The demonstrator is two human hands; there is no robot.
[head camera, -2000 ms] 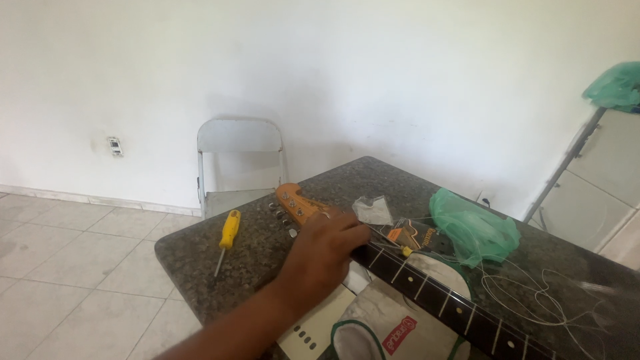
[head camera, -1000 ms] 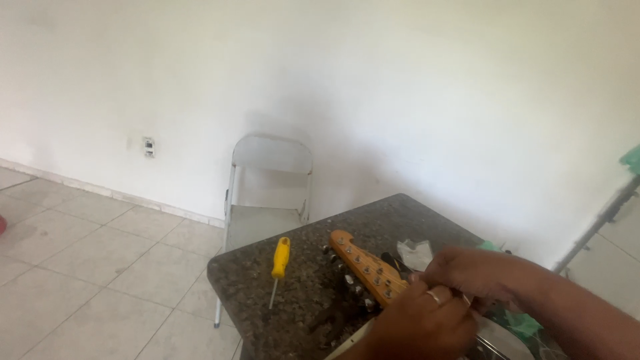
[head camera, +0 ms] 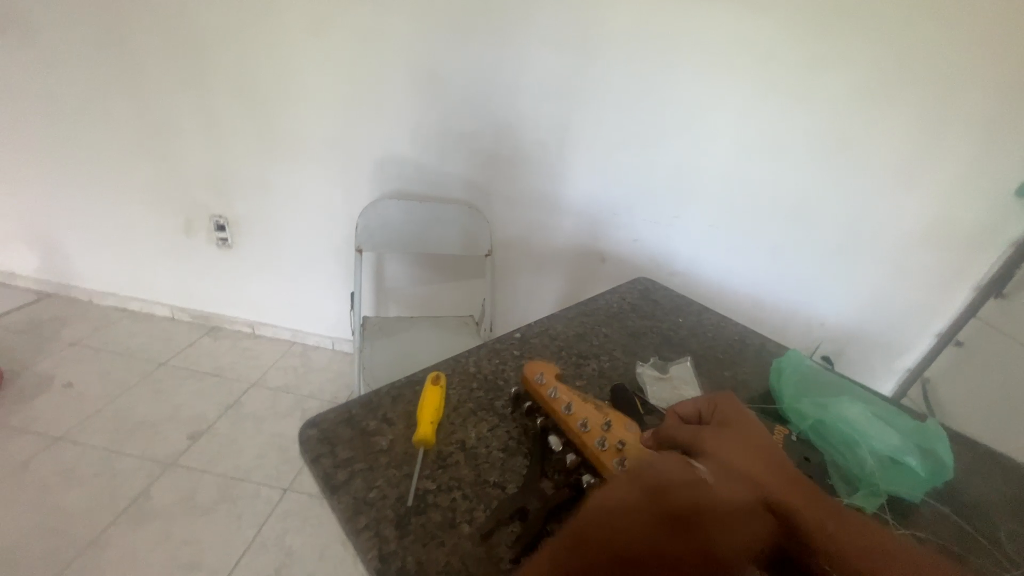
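Observation:
The wooden headstock of a guitar, with several metal tuning posts and pegs, lies on a dark granite table. My left hand is at the lower end of the headstock, its fingers largely hidden and blurred. Just beyond it my right hand has its thumb and fingers drawn together near the headstock's right edge; whether they pinch a string cannot be made out. The guitar's neck is hidden behind my hands. To the left of the headstock is a yellow-handled screwdriver, and dark pliers lie between them.
A clear plastic packet and a black-handled tool lie beyond my hands. At the right, a green plastic bag sits near loose thin strings. A folding metal chair stands behind the table, by the wall.
Two seconds ago one hand was on the guitar's neck below the headstock; now both hands are together there. The view has shifted, and the neck is covered from sight.

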